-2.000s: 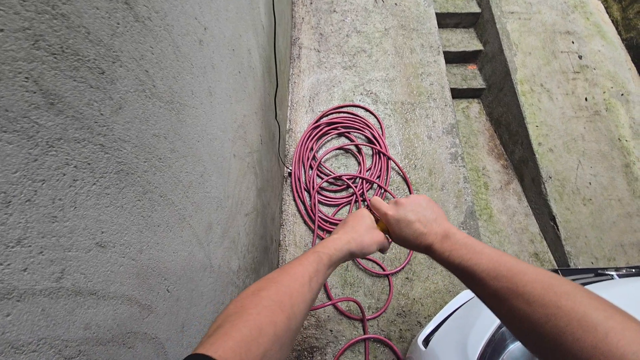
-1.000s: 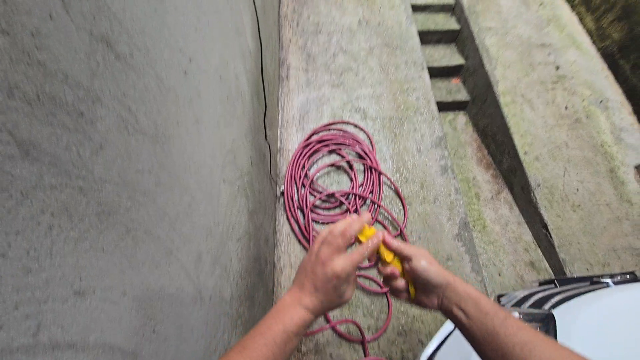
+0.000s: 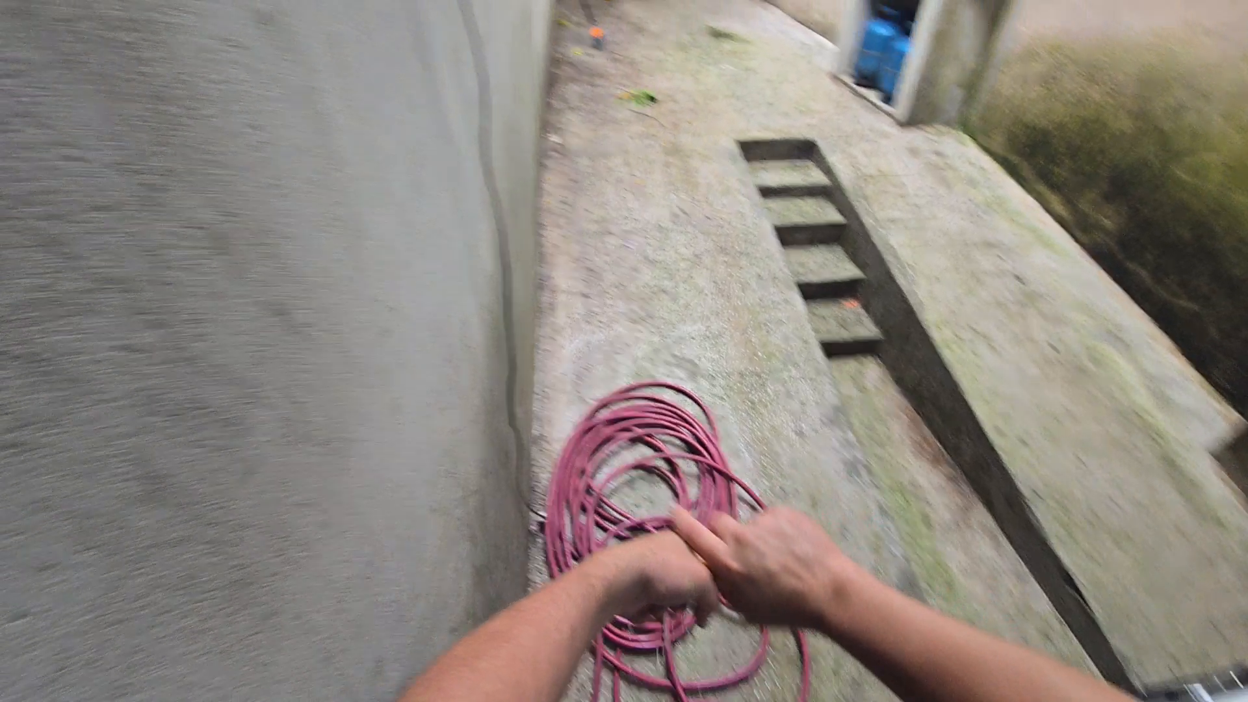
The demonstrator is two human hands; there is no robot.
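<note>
A pinkish-red hose (image 3: 639, 419) lies in loose coils on the concrete ground beside the wall, with loops trailing toward the bottom of the view. Over the near part of the coils, my left hand (image 3: 668, 575) is bent at the wrist with its fingers curled. My right hand (image 3: 775, 565) meets it from the right, fingers closed and the index finger lying over the left hand. Whatever sits between the two hands is hidden by them; the yellow piece of the earlier frames does not show.
A grey plastered wall (image 3: 292, 292) with a dark cable (image 3: 502, 253) fills the left. Concrete steps (image 3: 814, 263) descend in a recess right of the hose. Blue containers (image 3: 880, 54) stand in an opening at the top right. A white vehicle's edge (image 3: 1209, 690) shows bottom right.
One second ago my hands were somewhat apart around a yellow piece; now they are together and cover it or hide it. The view has tilted up along the concrete.
</note>
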